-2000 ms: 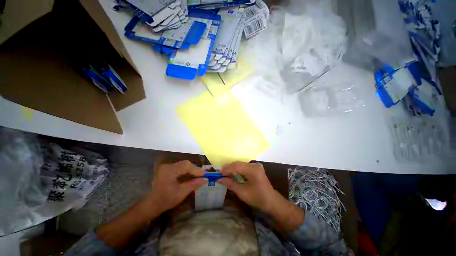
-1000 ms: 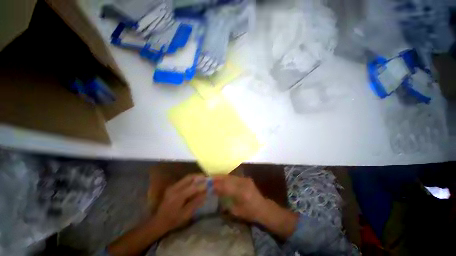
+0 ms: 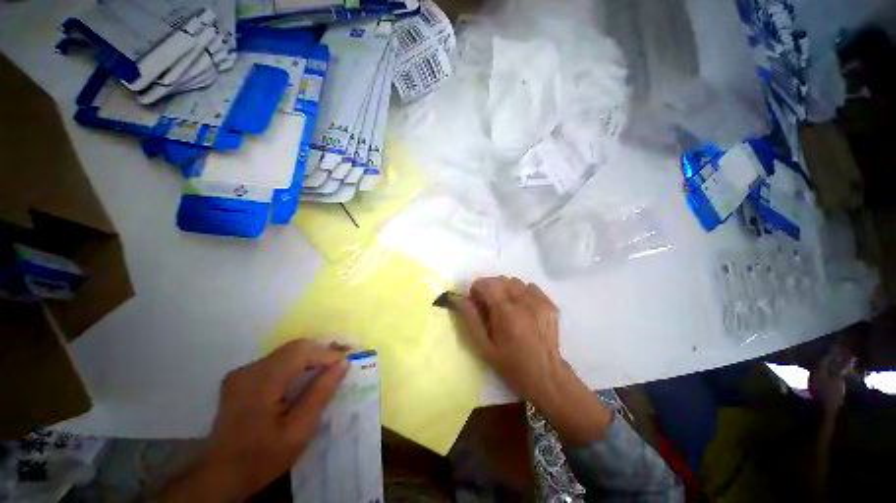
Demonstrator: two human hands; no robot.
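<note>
My left hand (image 3: 270,398) holds a slim white retail box (image 3: 346,432) near its blue top end, upright below the yellow sheet's left side. My right hand (image 3: 516,329) is over the right side of the yellow sheet (image 3: 393,309), with a small dark-tipped utility knife (image 3: 447,300) between thumb and fingers. The knife's tip points left over the sheet; its handle is mostly hidden by the hand. A thin dark sliver (image 3: 350,214) lies on the sheet's upper part.
An open brown carton (image 3: 98,285) with blue-ended boxes stands at left. Flat blue-and-white boxes (image 3: 246,177) and barcode labels (image 3: 422,64) lie behind the sheet. Crumpled clear bags, clear blister trays (image 3: 599,241) and more blue boxes (image 3: 732,182) are at right. A person's hand (image 3: 835,368) shows far right.
The view has shifted and moved closer to the table. My hands have parted; my right hand has moved up over the yellow sheet with the knife, while my left keeps the box.
</note>
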